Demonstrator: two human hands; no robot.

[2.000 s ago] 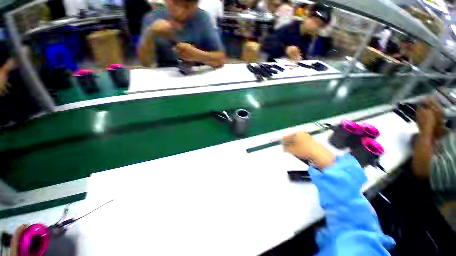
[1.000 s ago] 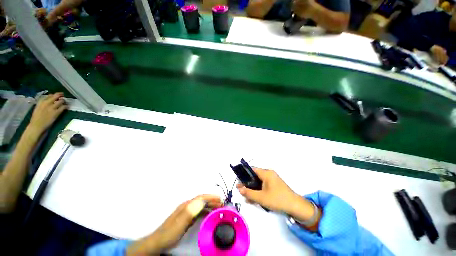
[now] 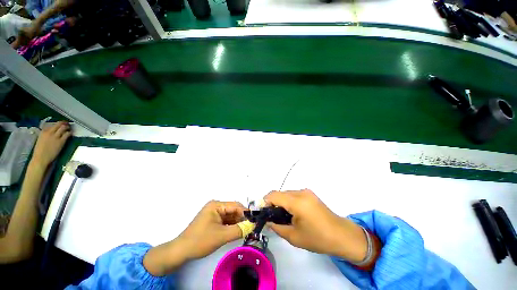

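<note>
The hair dryer head (image 3: 245, 273) lies at the bottom centre with its magenta flared ring towards me. Its neck and dark wires point away from me, and one thin wire sticks up past my fingers. My right hand (image 3: 309, 224) holds a black handle shell (image 3: 275, 215) crosswise just above the neck. My left hand (image 3: 212, 229), with a pale yellow finger wrap, has its fingertips at the wires and the shell's left end. What the left fingertips pinch is too small to tell apart.
Loose black handle shells (image 3: 491, 231) lie at right. A mallet (image 3: 68, 198) lies at left beside another person's arm (image 3: 28, 192). The green belt (image 3: 283, 85) beyond carries a grey barrel with handle (image 3: 488, 120) and a magenta-ended dryer head (image 3: 136, 78). A white frame post stands at left.
My right hand has brought the handle shell down and left, turned crosswise over the neck. My left fingers have closed in on the wires. The view has shifted slightly.
</note>
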